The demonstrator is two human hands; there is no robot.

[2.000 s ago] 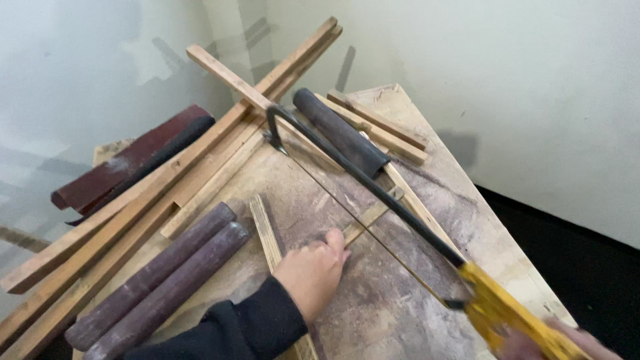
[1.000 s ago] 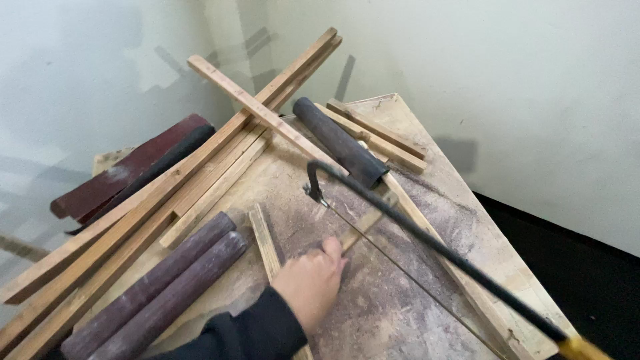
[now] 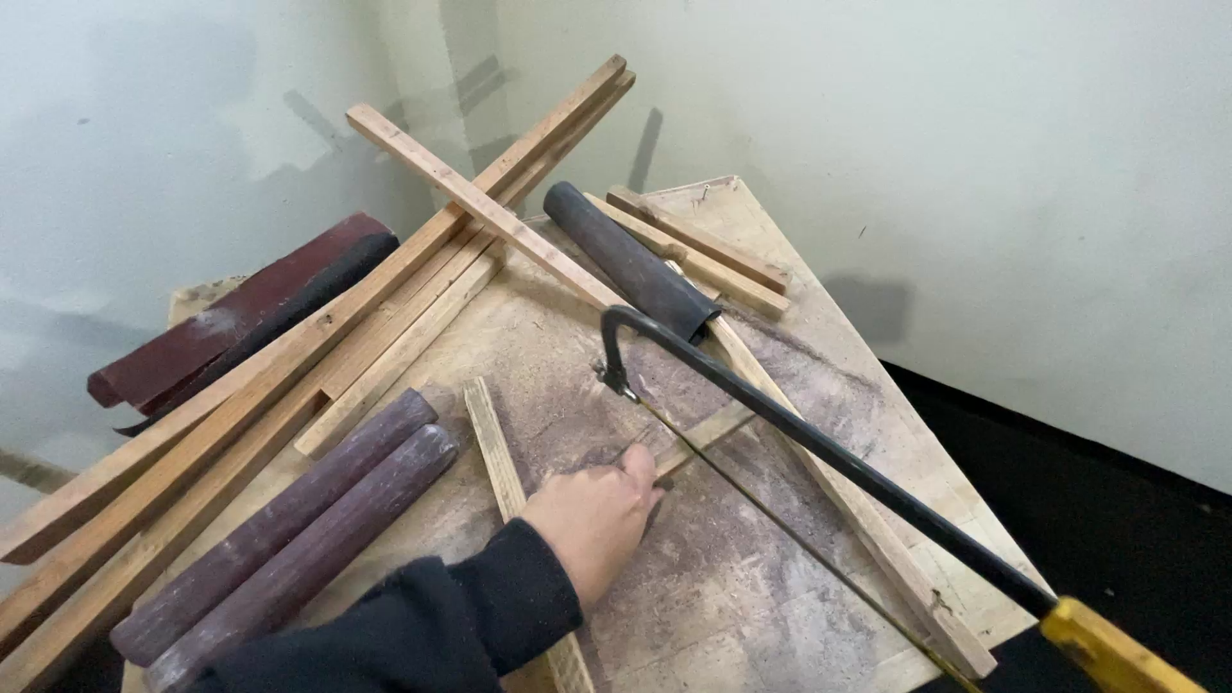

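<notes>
My left hand (image 3: pixel 597 515), in a dark sleeve, grips the near end of a short wooden strip (image 3: pixel 707 438) that lies over the dusty board. A hacksaw with a black frame (image 3: pixel 828 448) and a yellow handle (image 3: pixel 1116 650) slants from the centre to the lower right. Its thin blade (image 3: pixel 770 510) passes over the strip in the picture, just right of my left fingers; whether they touch, I cannot tell. The handle runs off the bottom edge, and my right hand is out of view. Beside my left wrist lies another narrow wooden strip (image 3: pixel 496 443).
Long wooden battens (image 3: pixel 318 337) cross at the left and back. Two purplish rolls (image 3: pixel 298 549) lie at lower left, dark red sheets (image 3: pixel 260 298) behind them. A dark grey tube (image 3: pixel 630 260) and short battens (image 3: pixel 712 241) lie at the back, a long batten (image 3: pixel 847 491) at right. Pale walls stand behind.
The hacksaw has moved toward the lower right since the first frame, where its front end lay farther up and left. My right hand, seen on the handle then, has left the view. My left hand stays put.
</notes>
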